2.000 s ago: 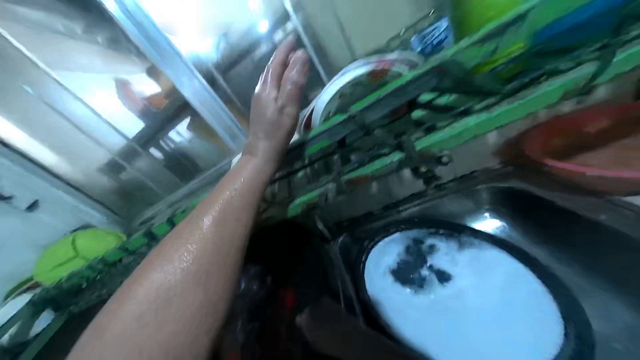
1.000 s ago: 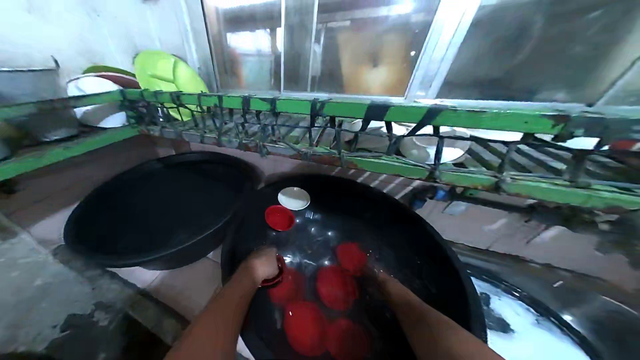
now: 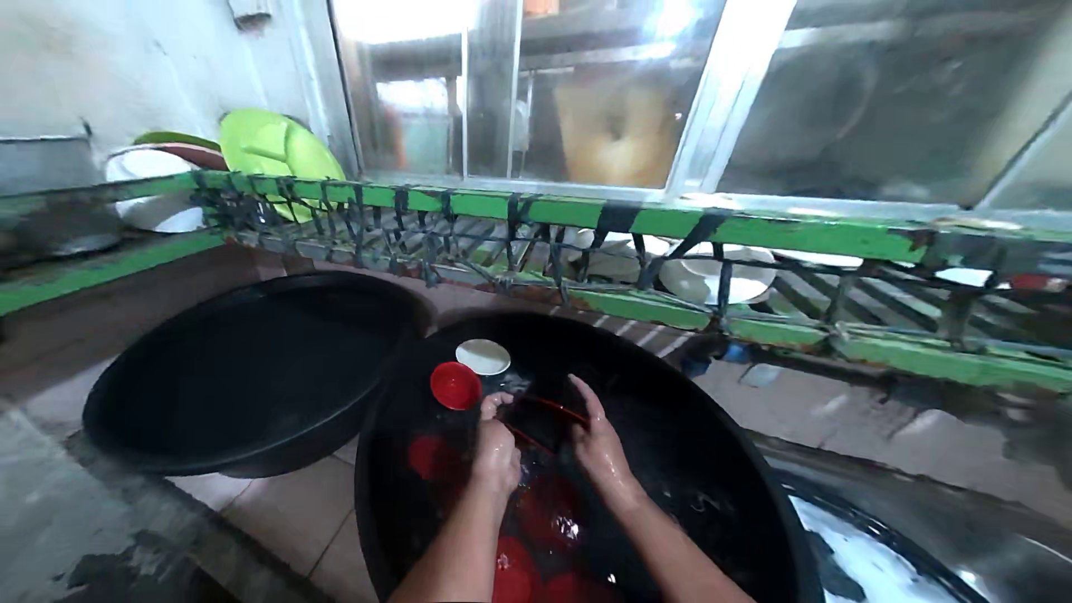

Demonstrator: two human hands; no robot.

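Note:
Both wet hands are over a large black tub of water. My left hand and my right hand grip opposite sides of a dark bowl with a red rim, held between them near the water. Its inside looks black. Just beyond my left hand a small red bowl and a small white bowl float side by side. Several red bowls lie under the water around and below my forearms, blurred by the surface.
A second black tub stands at left. Behind runs a green rack with white bowls and a lime-green plastic basin. At lower right, a basin of suds sits in a metal sink.
Two seconds ago one arm was raised toward the rack. One second ago both hands were in the tub, apart among red bowls; now they hold a red-rimmed bowl. The view has swung strongly since the first frame.

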